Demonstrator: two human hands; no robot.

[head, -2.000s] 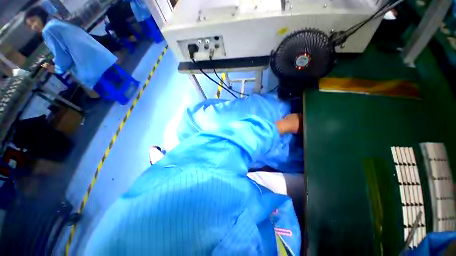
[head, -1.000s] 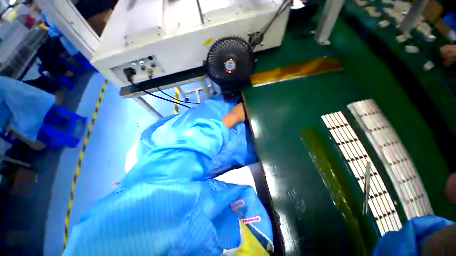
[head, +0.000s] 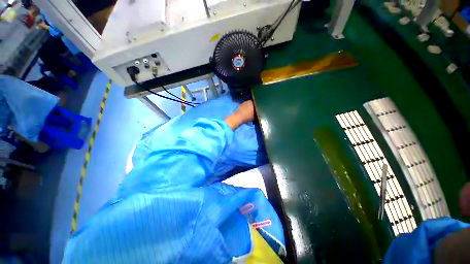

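A strip of pale parts with dark marks [head: 365, 147] lies on the green bench [head: 299, 154]. A curved, pale stack of strips [head: 407, 154] lies to its right. Thin grey metal tweezers (?) [head: 383, 191] lie across the first strip. My left hand [head: 242, 114] is at the bench's edge below the fan; its fingers are hidden at the edge. At the lower right corner a blue sleeve and blurred skin, seemingly my right hand or wrist [head: 454, 250], are cut off by the frame; no fingers can be made out there.
A black fan [head: 238, 61] stands at the bench end by a white machine [head: 190, 41]. Amber strips lie at the back [head: 309, 67] and left of the pale strips [head: 346, 191]. Small pale pieces [head: 434, 49] lie top right. A blurred fingertip-like shape [head: 465, 200] shows at the right edge.
The view has swung, so the bench and fan sit further left than at first. My left hand stays at the bench edge. The tweezers (?) still lie on the strip.
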